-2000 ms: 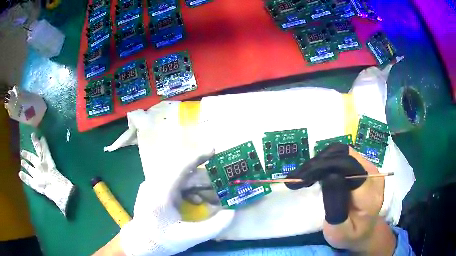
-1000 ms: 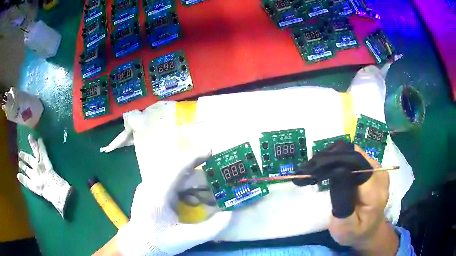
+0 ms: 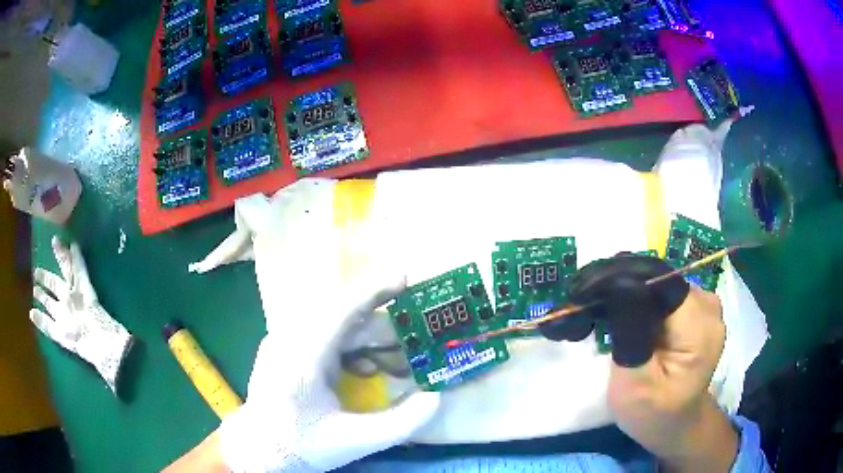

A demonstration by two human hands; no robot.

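Note:
My left hand, in a white knit glove, holds a green circuit board by its left side, tilted, above the white padded cloth. The board has a three-digit display, a blue component block and a white label strip. My right hand, with black coverings on its fingers, holds a thin fine brush like a pen. The brush's pinkish-red tip is at the board, just below the display. A second board lies on the cloth beside it. Two more boards at the right are partly hidden by my right hand.
A red mat at the back holds rows of boards. A round translucent pot stands right of the cloth. A spare white glove, a yellow-handled tool and whitish bottles are at the left.
The brush has tilted, its rear end higher, and its tip has moved slightly right and down along the board. The left hand still holds the same board.

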